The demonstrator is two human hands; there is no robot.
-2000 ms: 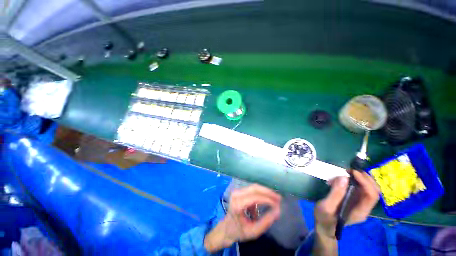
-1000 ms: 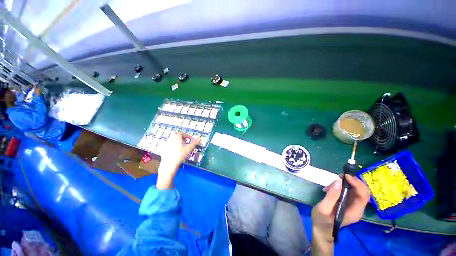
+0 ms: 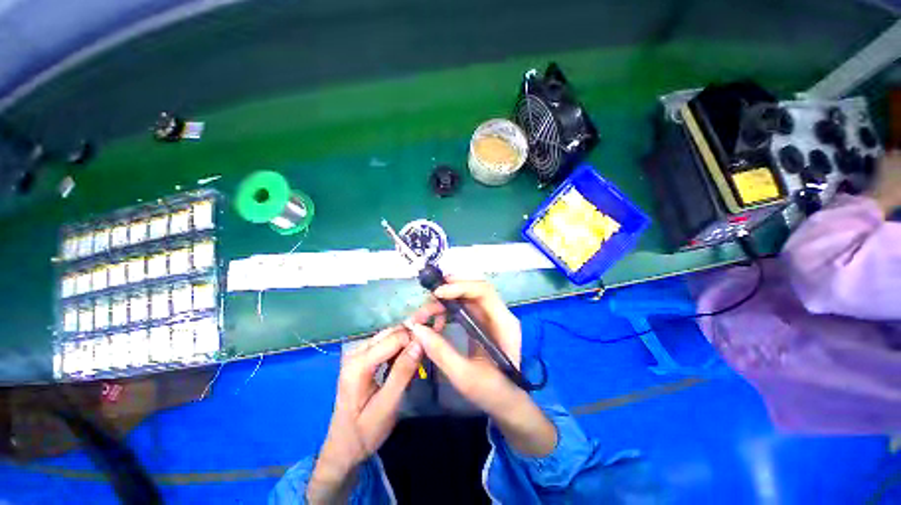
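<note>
My right hand (image 3: 486, 340) holds the black soldering iron (image 3: 481, 335) against the palm, its silver tip pointing up and left beside the small round dish (image 3: 423, 242) with a dark speckled middle. My left hand (image 3: 370, 390) is below and left of it, fingers pinched together. The fingertips of both hands meet just off the bench's front edge, around a small part; a dark bit and a yellow bit show, the rest is hidden by the fingers. The battery tray (image 3: 138, 286) with rows of silver-white cells lies at the left.
Green solder spool (image 3: 262, 199), white strip (image 3: 326, 269), black housing (image 3: 445, 180), round tub (image 3: 496, 153), black fan (image 3: 555, 128) and blue bin (image 3: 632, 212) with yellow parts stand on the bench. Soldering station (image 3: 716, 163) is right. A person in pink (image 3: 840, 296) sits far right. A finished assembly (image 3: 178, 127) lies back left.
The view has swung right, bringing in the station and the person in pink. My left hand has come from the battery tray to meet my right hand. The iron's tip has left the tub.
</note>
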